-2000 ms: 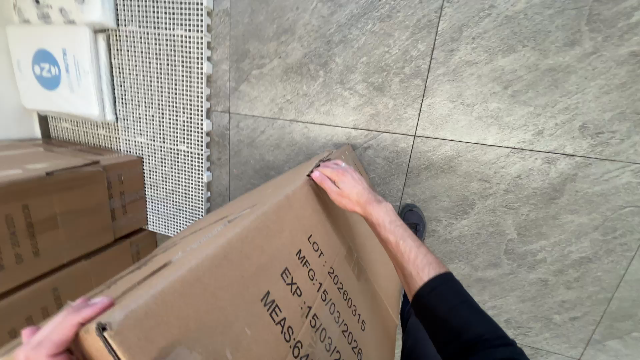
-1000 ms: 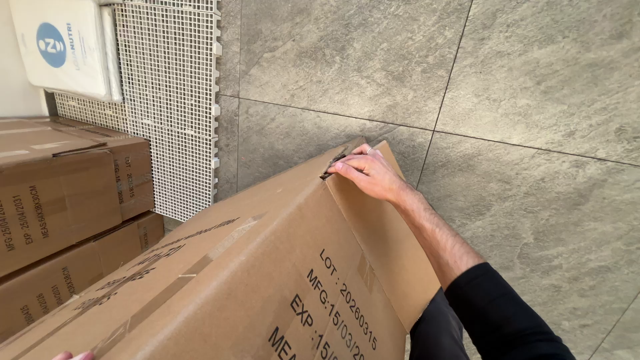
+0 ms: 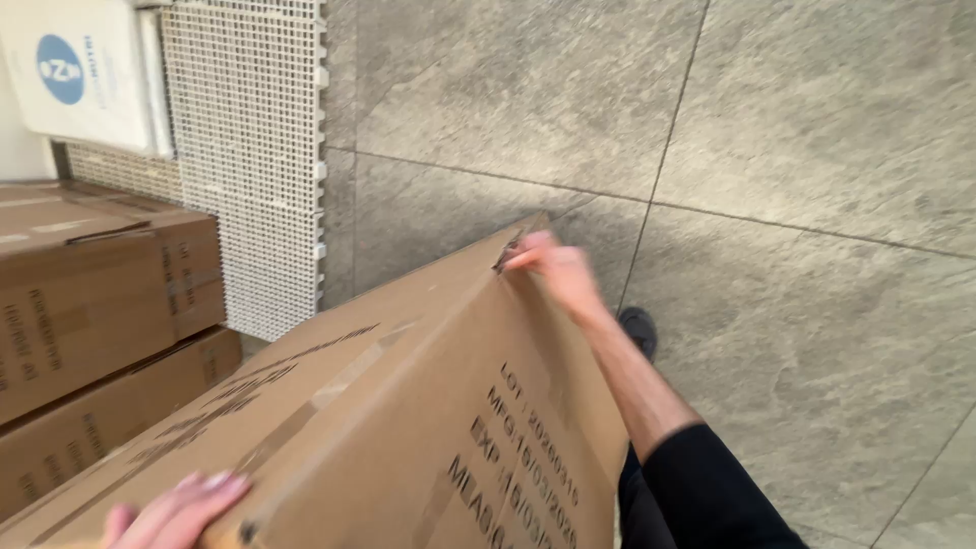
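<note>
A large cardboard box with printed writing and strips of tape fills the lower middle, tilted in view. My right hand, a little blurred, has its fingers at the torn upper corner of the box, gripping the edge there. My left hand rests on the box at the lower left, fingers laid over its taped face near another corner. Its palm is cut off by the frame's bottom edge.
Two more cardboard boxes are stacked at the left. Behind them lies a white plastic grid mat with a white printed package on it. Grey stone-look floor tiles spread to the right. A dark shoe shows beside my right forearm.
More of my left hand shows on the box than one second ago, when only fingertips were in view. My right hand stays at the same torn corner.
</note>
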